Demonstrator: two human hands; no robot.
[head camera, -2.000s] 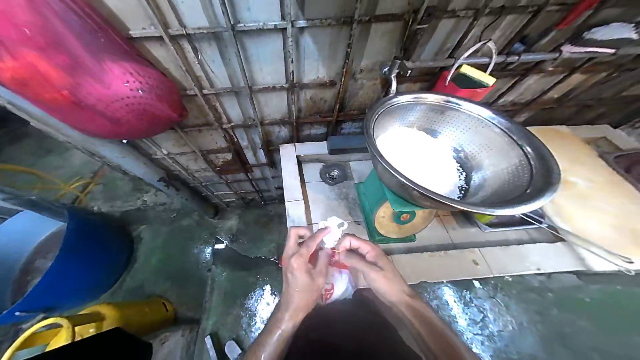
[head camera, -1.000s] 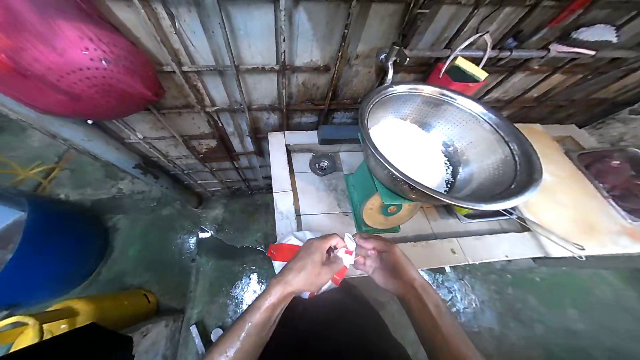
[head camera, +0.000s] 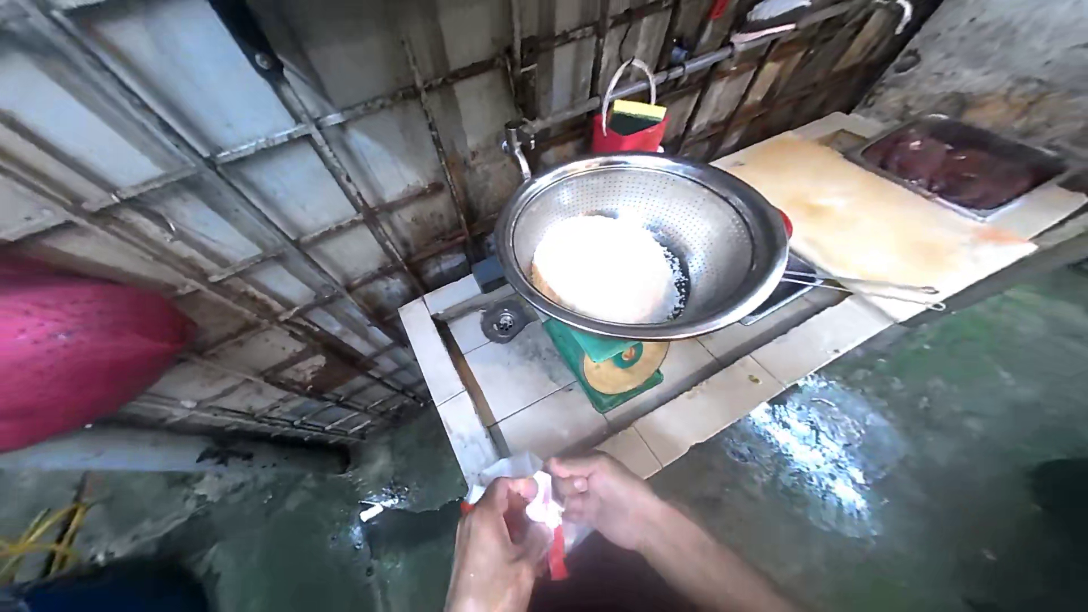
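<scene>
My left hand (head camera: 501, 540) and my right hand (head camera: 605, 497) meet low in the middle of the view, both gripping a thin white plastic bag (head camera: 544, 501) with red parts. The fingers of each hand are pinched on its bunched top; most of the bag below is hidden by the hands. Beyond them, a green dial scale (head camera: 625, 374) stands on the tiled ledge. On it rests a large perforated steel colander (head camera: 714, 221), which holds a heap of something white and grainy (head camera: 603, 272).
A tan board (head camera: 833, 212) and a metal tray of dark red contents (head camera: 960, 161) lie to the right, with wire handles (head camera: 884, 293) by the board. A drain (head camera: 504, 320), a red holder with a sponge (head camera: 629, 132) and a pink perforated container (head camera: 85, 348) are also around.
Both hands stay on the plastic bag, their fingers shifting at its top. The view has moved, showing more of the board and tray.
</scene>
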